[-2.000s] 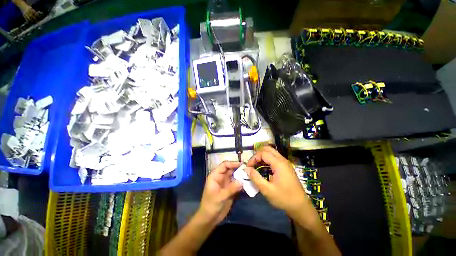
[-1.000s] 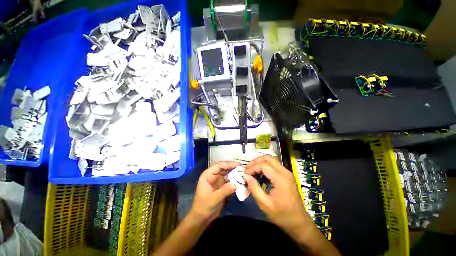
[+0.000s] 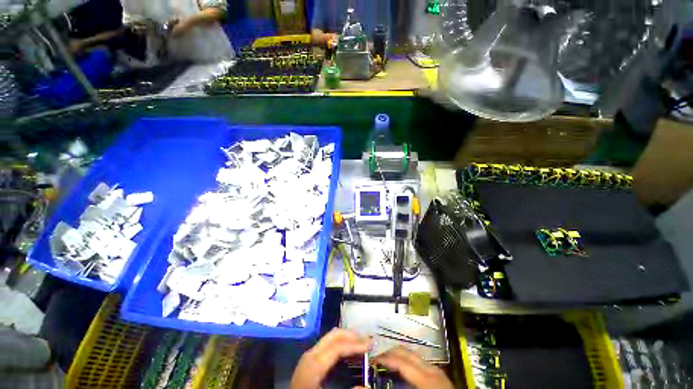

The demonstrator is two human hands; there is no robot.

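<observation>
My left hand and my right hand are at the bottom edge, partly cut off. Between them a white plastic housing shows as a thin edge-on strip, touched by the left fingers; the right hand's contact is hard to see. Something small and dark with yellow lies beside it, partly hidden. The pale work tray is just beyond the hands, with thin tweezers and a yellow-olive sponge. The dark soldering iron points down to the tray from the soldering station.
Large blue bin and smaller blue bin hold white housings. A black fan stands right of the station. Black foam carries circuit boards. Yellow crates are below. Other people are across the bench.
The view has tilted up, so the far bench and people show. My hands and the housing now sit at the bottom edge, and the housing is turned edge-on.
</observation>
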